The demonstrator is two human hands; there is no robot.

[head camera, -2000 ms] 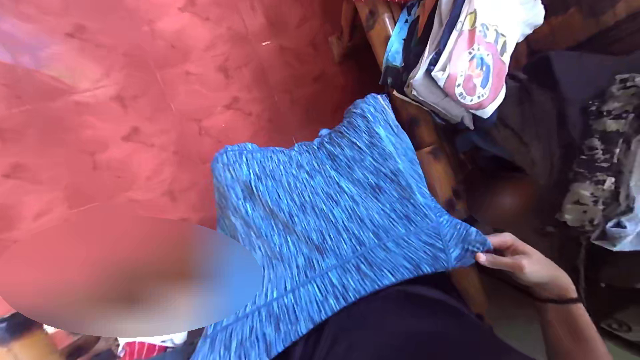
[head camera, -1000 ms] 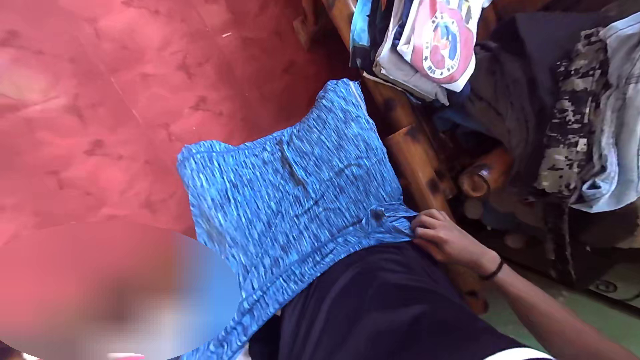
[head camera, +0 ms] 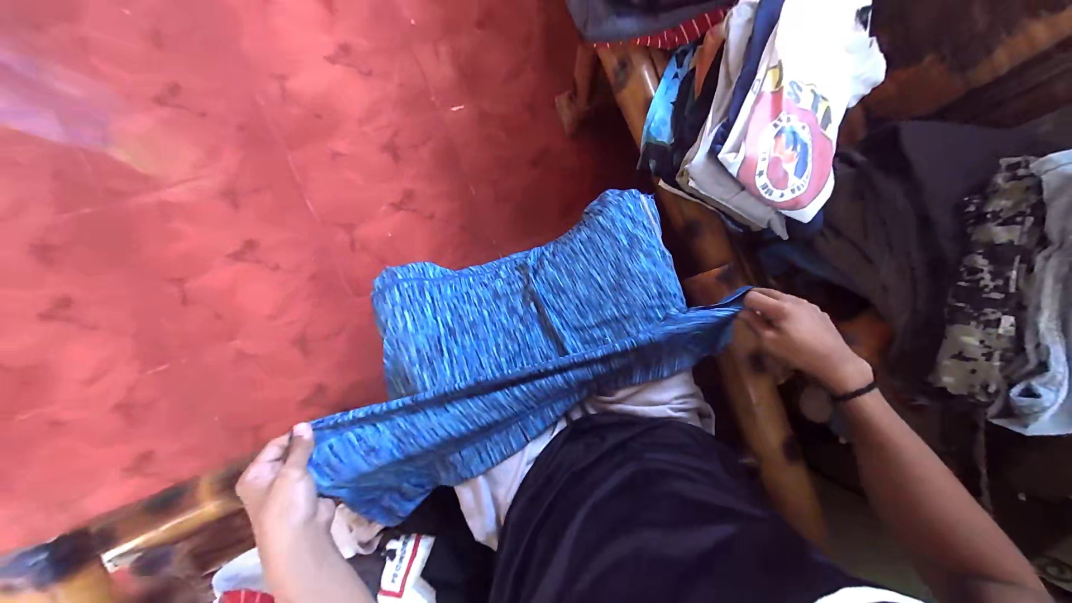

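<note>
A blue heathered garment lies over my lap, its near edge folded back in a long band that is pulled taut between my hands. My left hand pinches the band's left end between thumb and fingers, at the lower left. At the right, my right hand, with a dark band on its wrist, grips the other end. A dark narrow strip or slit shows across the middle of the fabric. Under the garment, pale cloth rests against my black clothing.
Folded clothes are stacked on a wooden frame at the upper right. Camouflage-patterned cloth and light denim hang at the far right. More clothes lie at the lower left. A red patterned surface fills the upper left.
The garment's near edge now lies folded back over its body, which was spread wider two seconds ago. My right hand has stayed at its right edge. My left hand now shows plainly.
</note>
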